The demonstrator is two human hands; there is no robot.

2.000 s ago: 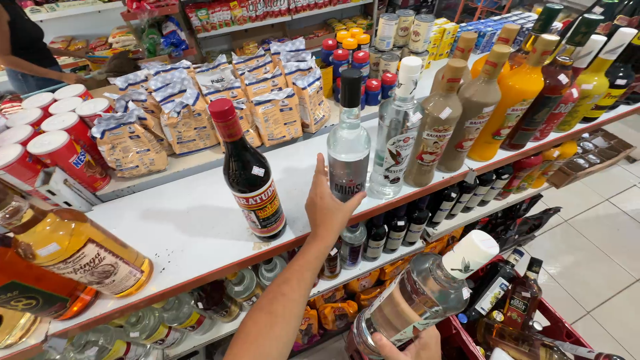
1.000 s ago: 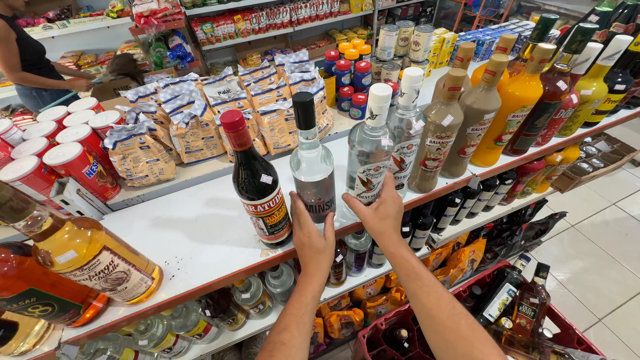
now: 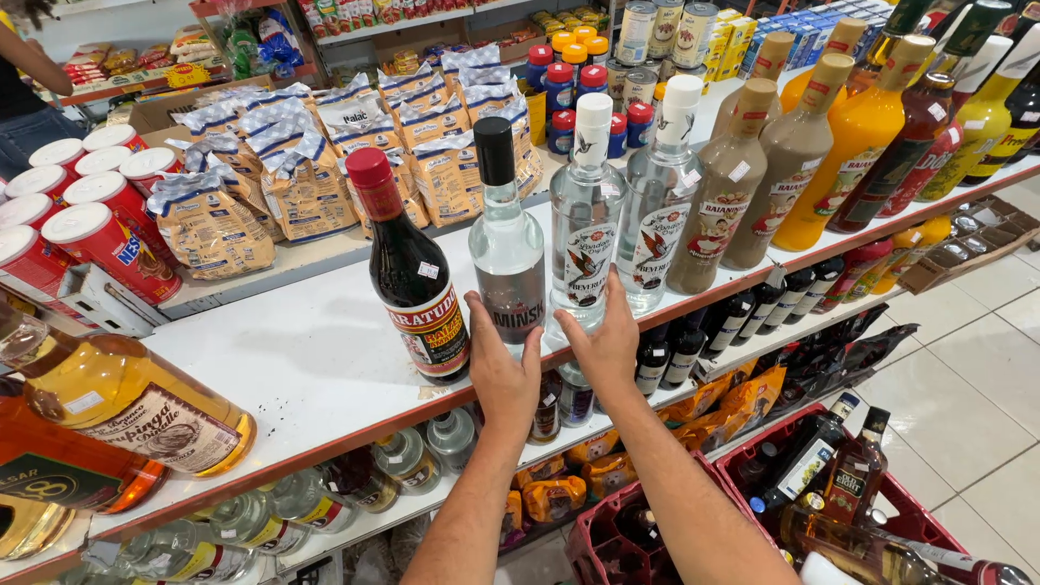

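My left hand (image 3: 505,366) is around the lower part of a clear glass bottle with a black cap (image 3: 508,244), which stands upright on the white top shelf (image 3: 301,366). My right hand (image 3: 603,337) has its fingers around the base of a clear gin bottle with a white cap (image 3: 587,211), also upright. A second white-capped gin bottle (image 3: 660,203) stands just right of it. To the left of my left hand is a dark bottle with a red cap (image 3: 414,276), close to the black-capped one.
Cream liqueur bottles (image 3: 723,195) and other coloured bottles line the shelf at right. Amber bottles (image 3: 146,398) stand at left. Behind are bagged goods (image 3: 301,179) and red canisters (image 3: 110,244). Red crates (image 3: 910,520) with bottles sit below. A person (image 3: 28,89) is at upper left.
Two seconds ago my right hand held a white-capped bottle below the shelf edge; it now stands on the shelf between the black-capped bottle and the other gin bottle.
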